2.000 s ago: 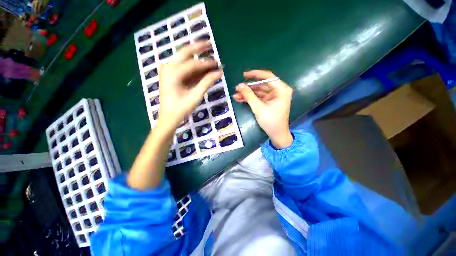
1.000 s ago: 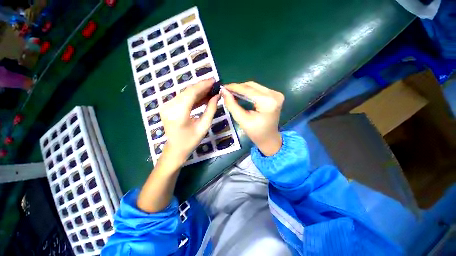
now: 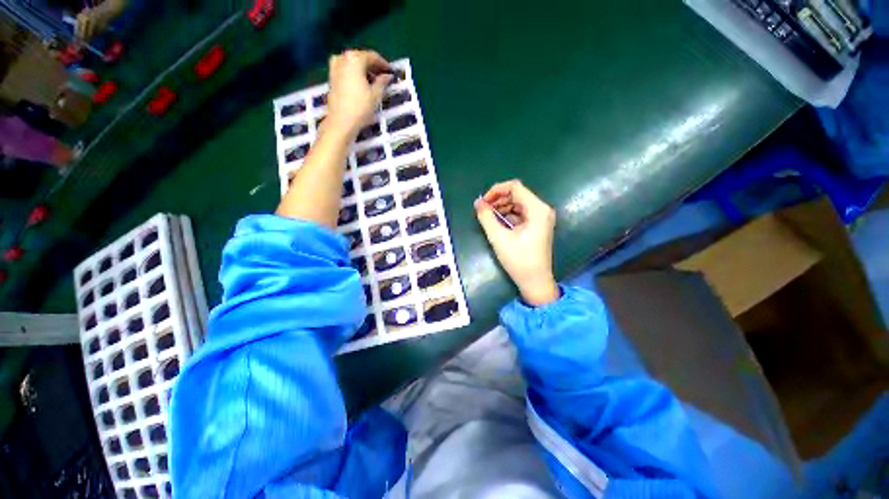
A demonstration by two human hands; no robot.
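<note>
A white grid tray (image 3: 454, 310) lies on the green bench, with black miniature speakers in its cells. Some speakers, like one near the bottom (image 3: 401, 316), show a pale round centre. My left hand (image 3: 357, 86) reaches over the far end of the tray. Its thumb and finger pinch a dark miniature speaker (image 3: 395, 74) at the far right corner cell. My left hand and forearm hide several cells. My right hand (image 3: 521, 226) is off the tray to its right, with fingers closed on a thin pale stick, possibly tweezers (image 3: 501, 216).
Stacked filled white trays (image 3: 127, 336) stand at the left. Small red fixtures (image 3: 210, 62) line the far left. Black parts (image 3: 799, 34) lie on white wrapping at the top right. An open cardboard carton (image 3: 721, 341) is at the right below the bench. Another person's arm (image 3: 34, 139) shows at far left.
My hands were together over the tray at a black part. Now my left hand has moved to the far corner cell, which showed plain tan before, and my right hand has moved away right.
</note>
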